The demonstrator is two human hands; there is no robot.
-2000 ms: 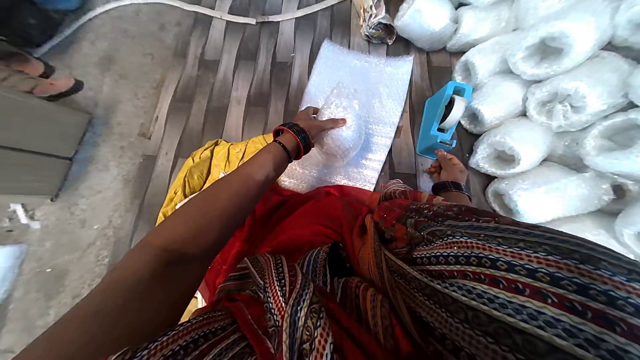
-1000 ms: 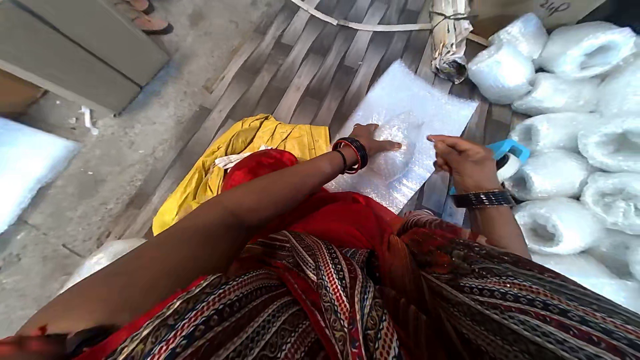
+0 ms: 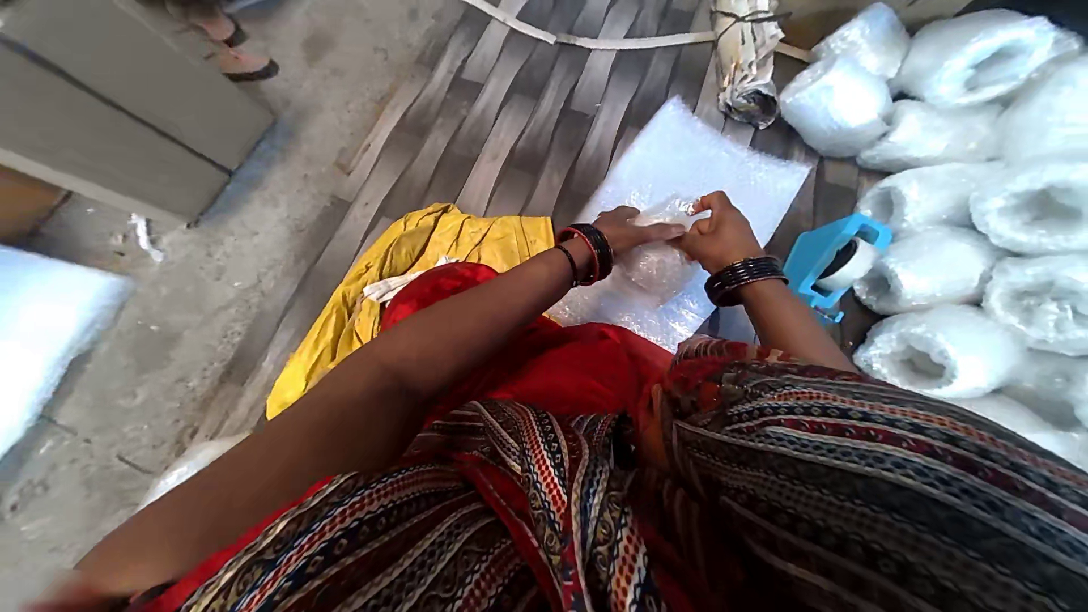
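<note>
A bundle wrapped in clear bubble wrap (image 3: 659, 270) lies on a flat sheet of bubble wrap (image 3: 731, 174) on the floor. My left hand (image 3: 633, 231) rests on the top of the bundle with its fingers stretched across it. My right hand (image 3: 718, 234) meets it there, thumb and fingers bent at the wrap; whether a piece of tape is between them cannot be made out. Just right of my right wrist stands a blue tape dispenser (image 3: 829, 246) with a roll of tape. What is inside the bundle cannot be told.
Many bubble-wrapped bundles (image 3: 935, 263) are piled at the right. A tied roll (image 3: 748, 59) lies at the top beside a pale strap (image 3: 633, 41). Yellow cloth (image 3: 450, 234) is left of my knees. Grey boxes (image 3: 127, 102) and a person's feet (image 3: 225, 47) are at upper left.
My right hand was at the tape dispenser, then rose beside the bundle, and now touches its top near my left hand. My left hand has stayed on the bundle. The view has shifted.
</note>
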